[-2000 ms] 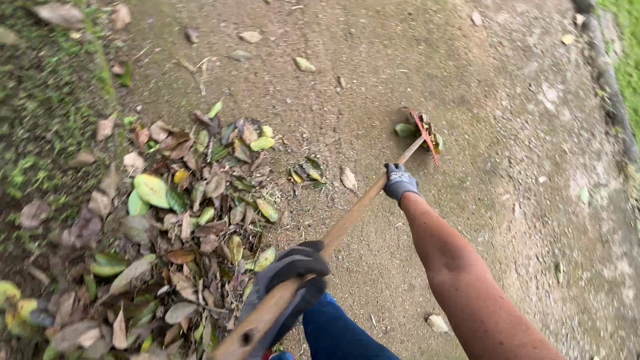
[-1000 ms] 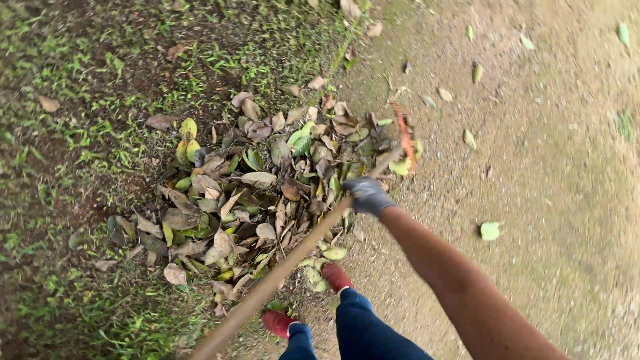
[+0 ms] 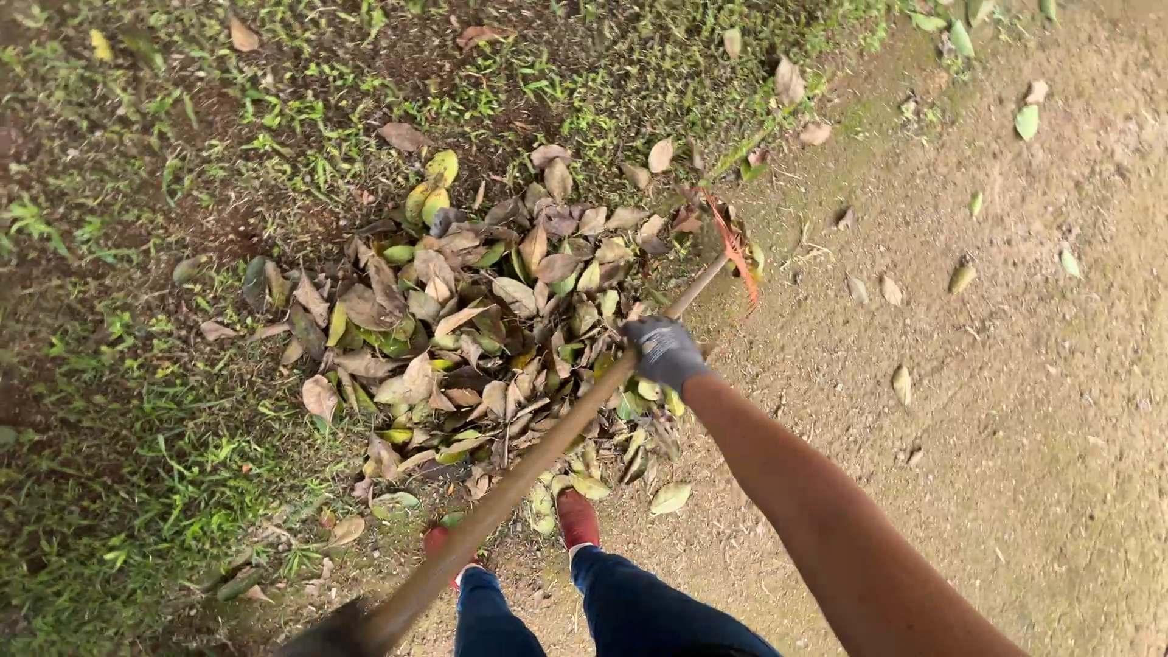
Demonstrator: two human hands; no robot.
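My right hand (image 3: 666,351), in a grey work glove, grips the wooden handle (image 3: 538,456) of a rake. The orange rake head (image 3: 732,248) rests on the ground at the upper right edge of the leaf pile, with a few leaves against it. Brown, yellow and green fallen leaves form the pile (image 3: 465,319) left of and beneath the handle. At the bottom left edge my left hand (image 3: 333,634), dark-gloved and mostly cut off by the frame, is at the handle's near end; its fingers are hidden.
My red shoes (image 3: 578,518) stand at the pile's lower edge. Patchy grass (image 3: 137,411) lies to the left, bare packed dirt (image 3: 1004,411) to the right. Scattered leaves (image 3: 902,385) dot the dirt, and more lie along the grass border at the top.
The view has shifted toward the grass and pile. The rake head was out on the dirt path two seconds ago and is now beside the pile's upper right edge. My right hand keeps its grip.
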